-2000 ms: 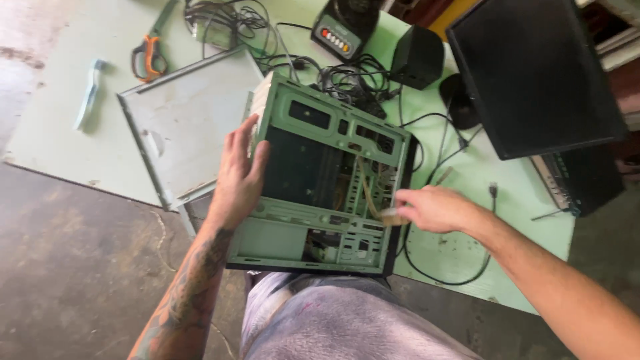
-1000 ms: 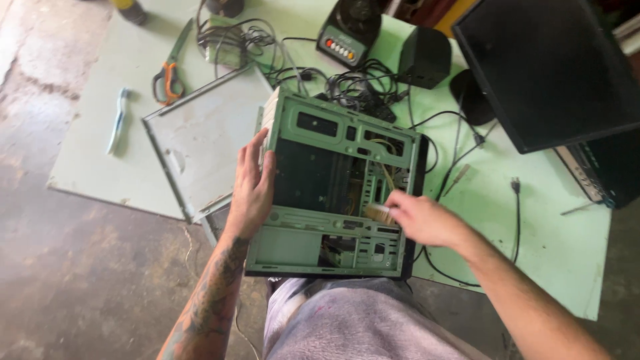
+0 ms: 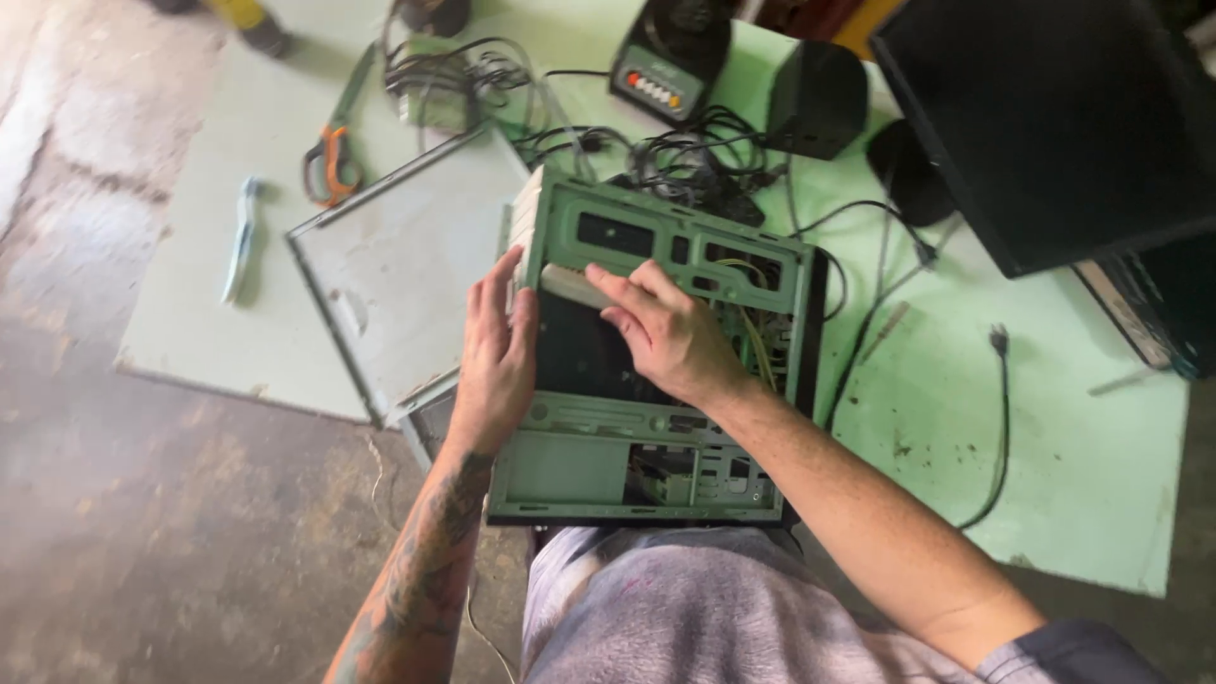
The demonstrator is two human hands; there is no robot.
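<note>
An open computer case (image 3: 608, 413) of green-tinted metal lies at the table's front edge, its frame, cutouts and some inner cables showing. My left hand (image 3: 499, 356) grips the case's left edge, fingers on its pale ribbed side. In my right hand (image 3: 670, 332) is a pale brush (image 3: 575, 285), which lies over the upper left of the case's dark opening; its bristles are mostly hidden by the fingers. Left of the case, a detached metal side panel (image 3: 408, 256) rests partly beneath or against it.
Orange-handled scissors (image 3: 332, 161) and a light blue toothbrush (image 3: 241, 237) lie on the green table (image 3: 190, 313). Behind the case are tangled black cables (image 3: 698, 161), a blender base (image 3: 665, 71) and a black speaker (image 3: 819, 100). A monitor (image 3: 1054, 123) stands right, near a power plug (image 3: 998, 337).
My right hand has moved with the brush from the case's right side to its upper left. My left hand stays on the left edge.
</note>
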